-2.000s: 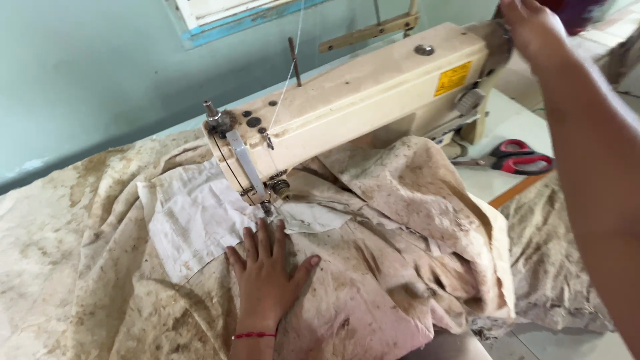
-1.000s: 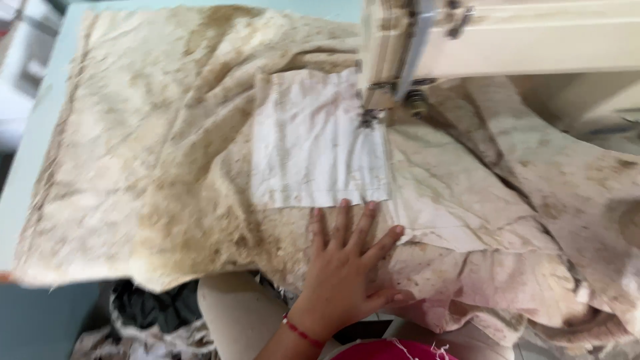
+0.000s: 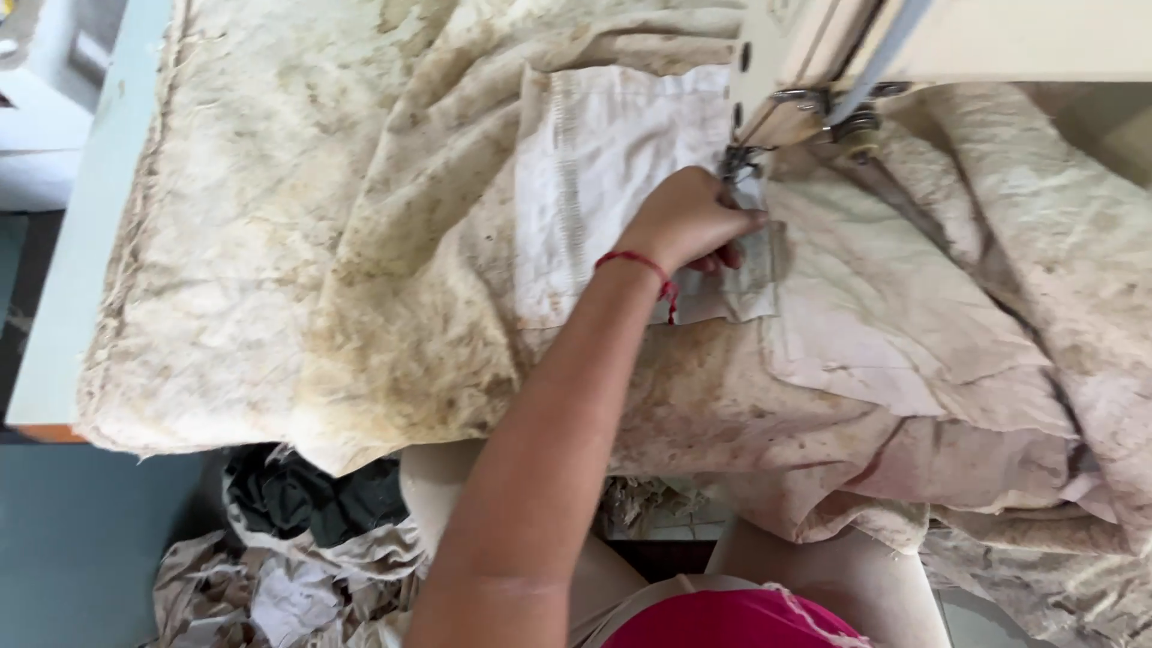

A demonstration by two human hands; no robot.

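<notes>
My left hand (image 3: pixel 697 220), a red cord at its wrist, is on the white cloth patch (image 3: pixel 621 144) just in front of the presser foot (image 3: pixel 740 162). Its fingers are curled, and whether they pinch the cloth cannot be told. The patch lies on a large stained beige cloth (image 3: pixel 387 297) spread beneath the head of the sewing machine (image 3: pixel 1008 40). The presser foot is over the patch's right edge. My right hand is out of view.
The stained cloth drapes over the table's front edge and bunches at the right. At the left shows the pale blue table (image 3: pixel 54 378). Below it lies a heap of cloth scraps (image 3: pixel 288 594), with dark fabric (image 3: pixel 315 495) above them. My legs are under the table.
My left hand has moved from lying flat with spread fingers near the patch's lower edge up to the presser foot, its fingers now curled. The right hand, on the machine's far end two seconds ago, is gone from view.
</notes>
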